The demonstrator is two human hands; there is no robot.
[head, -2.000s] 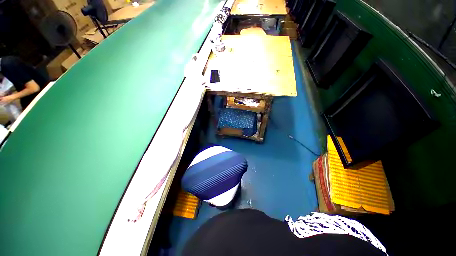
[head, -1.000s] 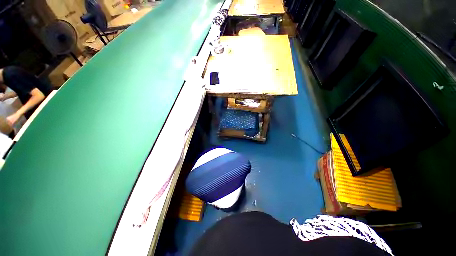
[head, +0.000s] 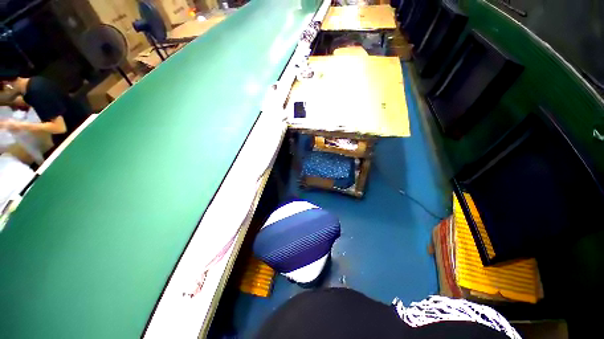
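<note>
Neither of my hands is in view. A round stool with a navy and white striped cover stands on the blue floor just in front of me. The green conveyor belt runs along the left, with a white side rail beside it. A black shallow drawer frame leans against the green wall at the right, its lower edge on a yellow ribbed piece on top of a box. A dark rounded shape, perhaps my clothing, and white strands fill the bottom edge.
A wooden-topped table with a dark phone-like item stands ahead. More black frames lean along the right wall. A thin cable lies on the floor. Across the belt are a person in a dark shirt and fans.
The view has shifted, so the stool, table and frames sit slightly further right and lower in the picture. The person across the belt shows more of the head and arms.
</note>
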